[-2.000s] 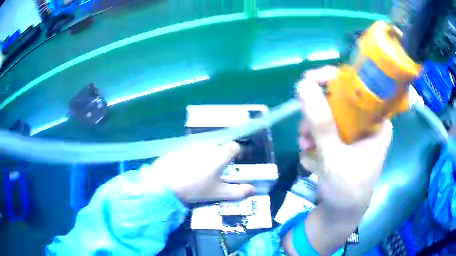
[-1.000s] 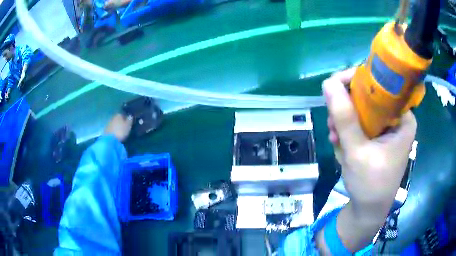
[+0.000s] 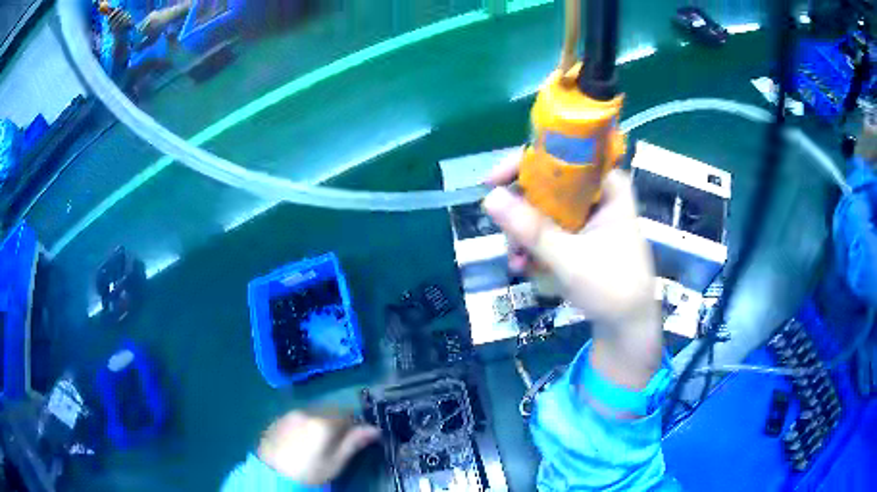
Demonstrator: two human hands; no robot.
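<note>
My right hand (image 3: 587, 250) grips the orange electric screwdriver (image 3: 572, 149) upright, in front of the screw feeders; its tip is hidden. My left hand (image 3: 313, 447) is low at the left edge of the fixture (image 3: 490, 461), blurred, with its thumb extended toward it and nothing visible held. A black module with round metallic details (image 3: 428, 418) sits in the fixture. Small slotted black pieces (image 3: 438, 300) lie just behind it.
A blue bin (image 3: 361, 360) with small black parts stands left of the feeders. Two white feeders (image 3: 481, 252) are partly behind my right hand. A translucent hose (image 3: 337, 197) loops across. A blue tray (image 3: 721, 452) is at right. Another person's sleeve (image 3: 856, 240) shows at the right edge.
My left hand has come back from the dark housing beyond the bin to the fixture; that housing is gone from there, and a black module now shows in the fixture. The screwdriver has moved left in view.
</note>
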